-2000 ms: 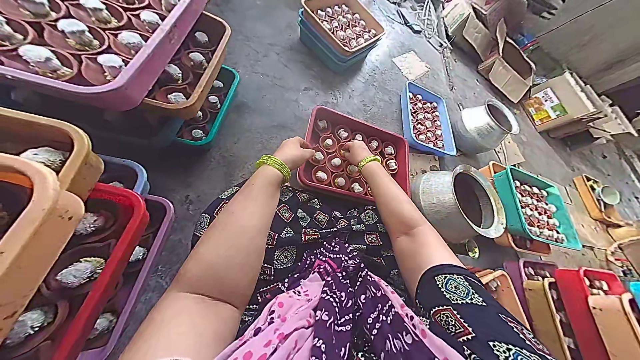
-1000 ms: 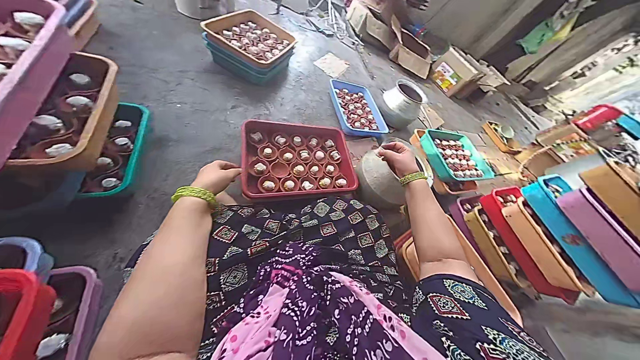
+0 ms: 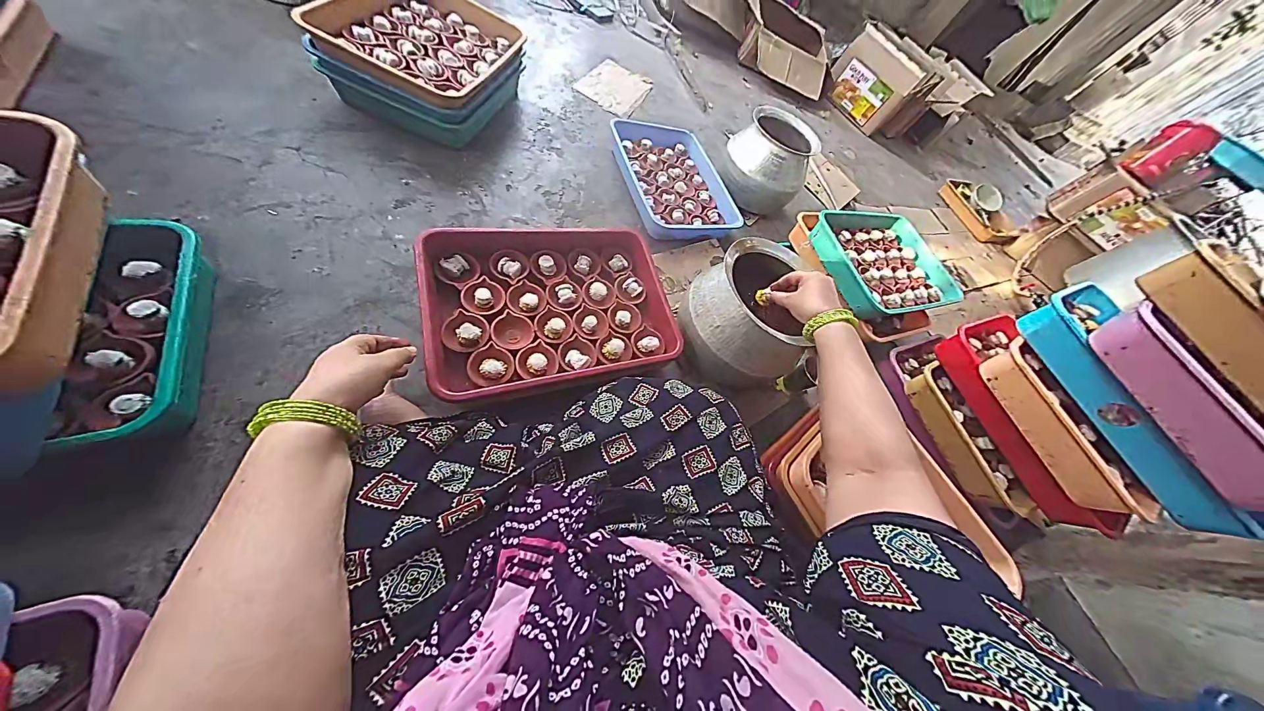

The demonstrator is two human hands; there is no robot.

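Note:
A red plastic tray (image 3: 429,326) lies in front of my lap with rows of small clay cups, most topped with a whitish lump. One clay cup (image 3: 513,331) in it shows no lump. My left hand (image 3: 348,373) is just left of the tray, fingers loosely curled, with nothing visible in it. To the tray's right stands a metal pot (image 3: 729,331) with dark contents. My right hand (image 3: 802,296) is over the pot's mouth and pinches a small yellowish piece (image 3: 761,296) between its fingertips.
A blue tray (image 3: 731,219) and a second metal pot (image 3: 768,163) stand beyond. A teal tray (image 3: 933,286) is at the right, near a row of tilted trays. Stacked trays (image 3: 425,114) stand at the back left, and a teal tray (image 3: 193,346) at the far left.
Both hands were at the red tray two seconds ago. They parted, the left to the tray's left side and the right to the pot, where it now holds a small piece.

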